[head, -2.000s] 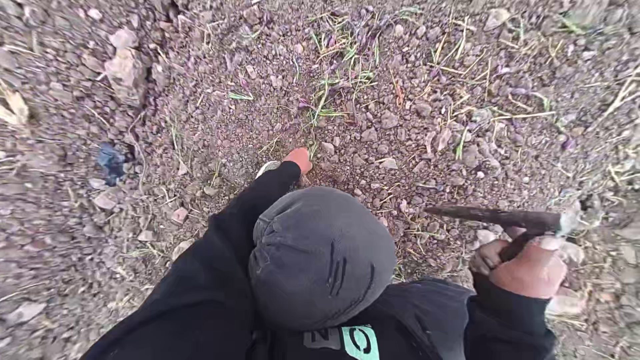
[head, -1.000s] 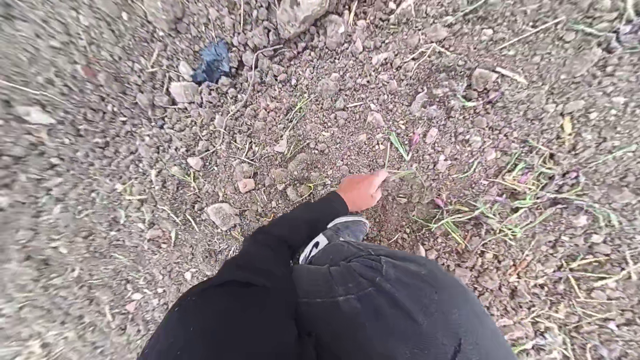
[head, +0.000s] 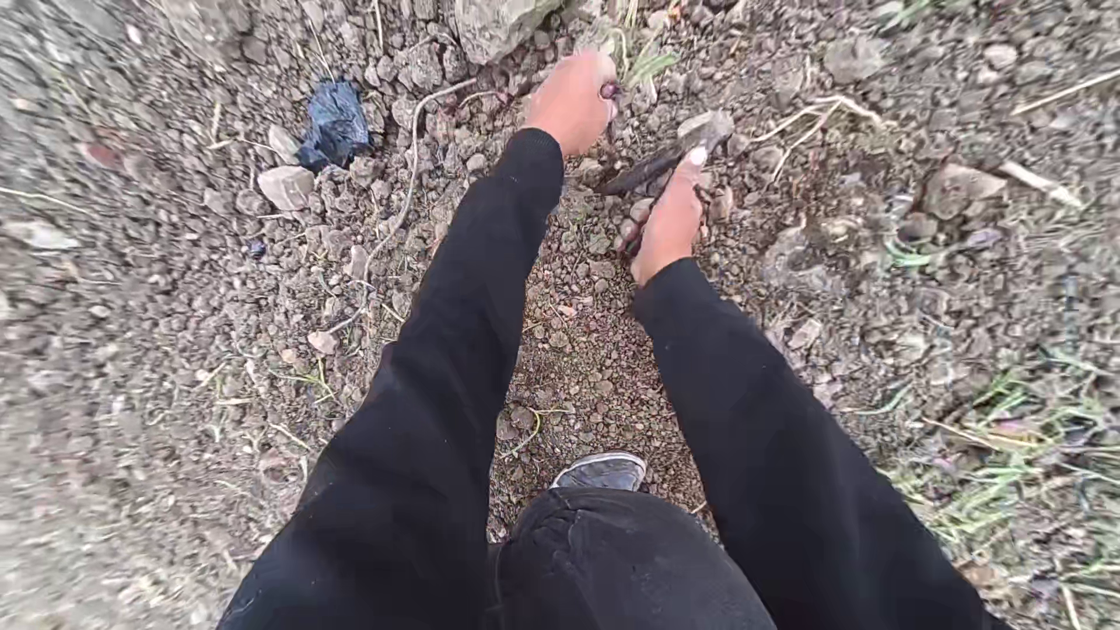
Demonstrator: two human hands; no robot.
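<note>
At the top middle of the head view, my left hand (head: pixel 573 103) is closed around a small purple bulb or root, with the green leaves of a plant (head: pixel 649 66) just to its right. Lower and to the right, my right hand (head: pixel 672 214) grips a dark, narrow hand tool (head: pixel 643 173), its pointed end directed left toward the soil below my left hand. A pale, blunt part of the tool (head: pixel 707 129) shows above my right thumb. The tool's tip lies close to the ground; whether it touches is unclear.
Stony soil (head: pixel 595 350) surrounds both hands. A large rock (head: pixel 499 26) lies above my left hand. Crumpled dark blue plastic (head: pixel 335 124) and a pale stone (head: pixel 287 187) are at the left. Uprooted green stalks (head: pixel 1015 455) lie at the lower right. My shoe (head: pixel 600 471) stands at the bottom.
The view has shifted over the ground. A second ago only my left hand showed, with a thin stalk at its fingers; now both hands are close together, the right one with the tool.
</note>
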